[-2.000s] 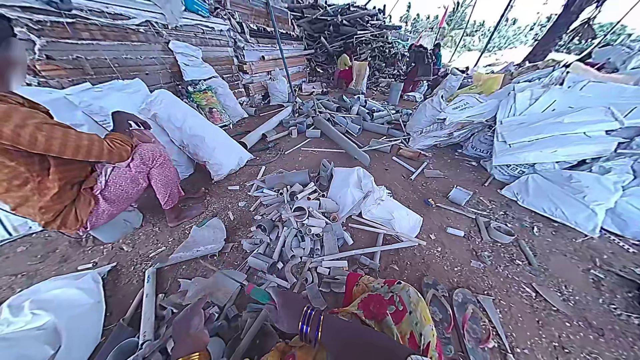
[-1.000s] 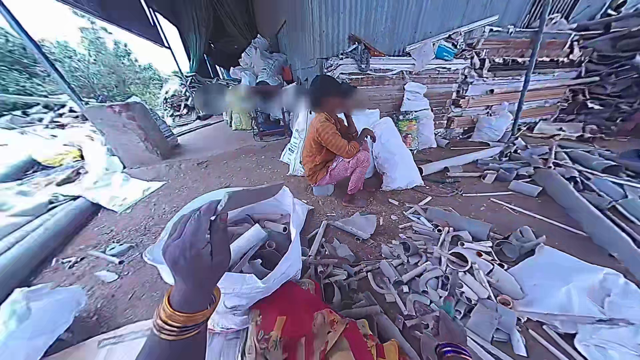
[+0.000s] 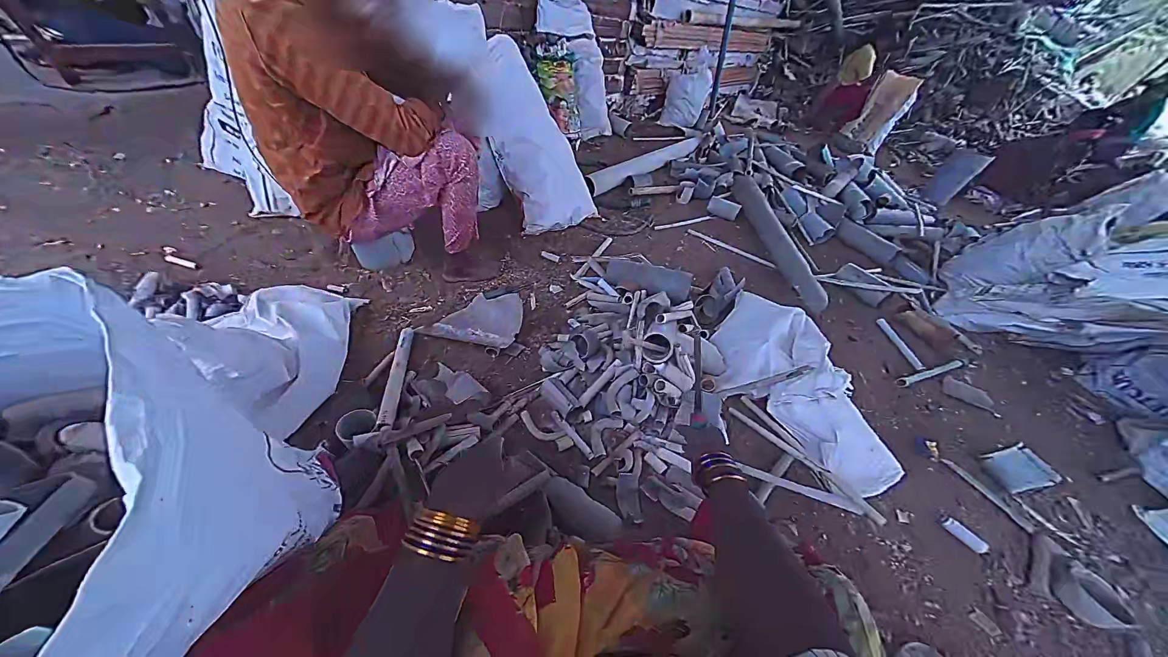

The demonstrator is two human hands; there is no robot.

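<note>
My left hand [image 3: 467, 482], with gold-coloured bangles at the wrist, is low over grey plastic pipe scraps [image 3: 538, 484] in front of my lap. Its fingers are dark and blurred, so I cannot tell whether it grips a piece. My right hand [image 3: 704, 442], wearing dark and gold bangles, is closed around the lower end of a thin, dark, upright rod-like tool [image 3: 698, 379]. Beyond both hands lies a heap of cut pipe pieces and fittings [image 3: 630, 365]. An open white woven sack [image 3: 173, 447] with pipe scraps inside stands at my left.
A person [image 3: 319, 119] in an orange top sits low at the upper left, beside filled white sacks [image 3: 538, 146]. A flat white sack [image 3: 803, 383] lies right of the heap. Longer grey pipes [image 3: 780, 242] are piled behind; more sacks [image 3: 1058, 274] lie at the right.
The view has swung right since one second ago. My left hand, then raised over the open sack, is now down at the scraps in front of me.
</note>
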